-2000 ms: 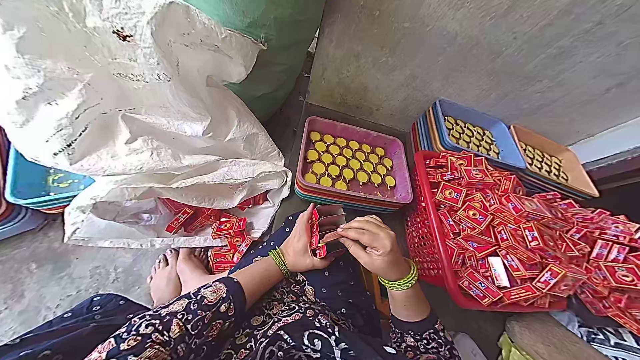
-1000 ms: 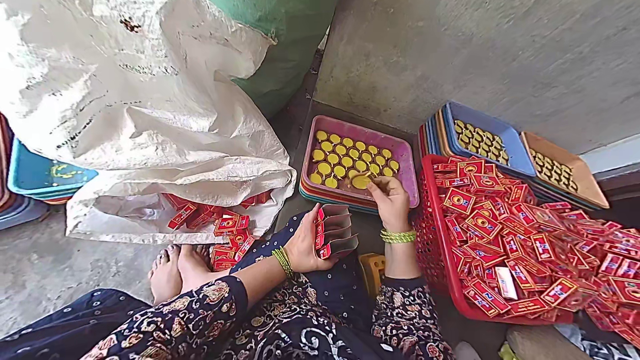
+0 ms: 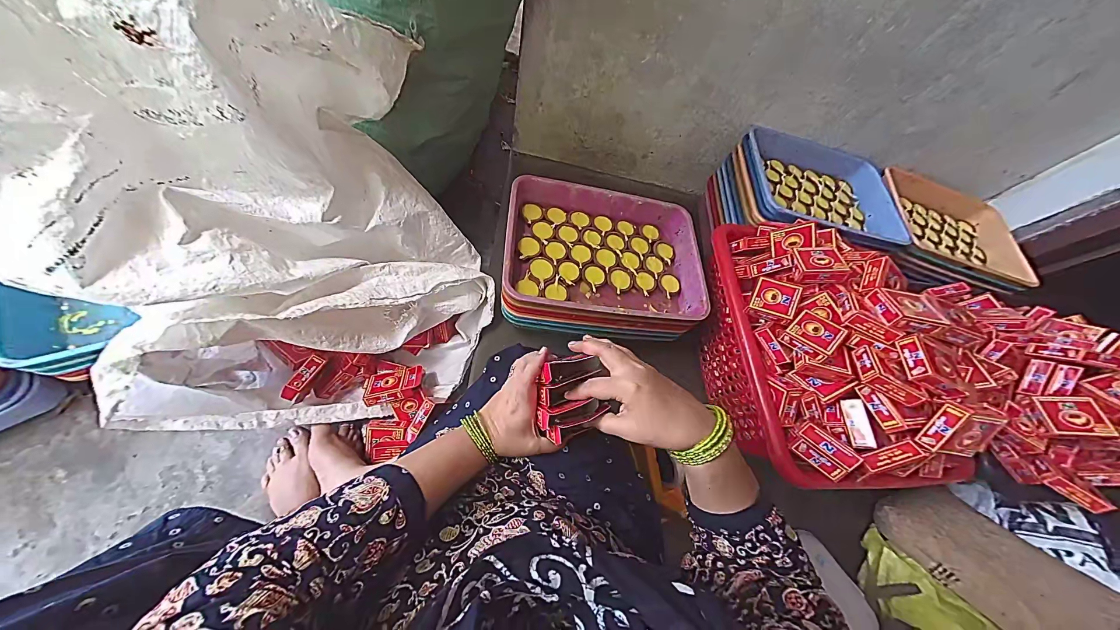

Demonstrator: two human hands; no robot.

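Several small red cardboard boxes (image 3: 560,402), fanned apart with their ends open, are held in my left hand (image 3: 514,409). At their open side, my right hand (image 3: 643,398) touches the box flaps with its fingers; whether a disc is between those fingers is hidden. Beyond the hands, a pink plastic tray (image 3: 691,262) on top of a stack holds rows of round yellow discs (image 3: 580,254). To the right, a red plastic basket (image 3: 770,429) is heaped with printed red boxes (image 3: 814,332).
A white woven sack (image 3: 350,254) lies at left with red boxes (image 3: 385,385) at its mouth. A blue tray (image 3: 822,232) and an orange tray (image 3: 1006,245), both with discs, top stacks at back right. Teal trays (image 3: 52,350) stand far left, and more red boxes (image 3: 1072,416) lie beyond the basket.
My right hand has moved back from the pink tray, where it held a yellow disc a second ago, to the red boxes. My left hand keeps hold of the boxes.
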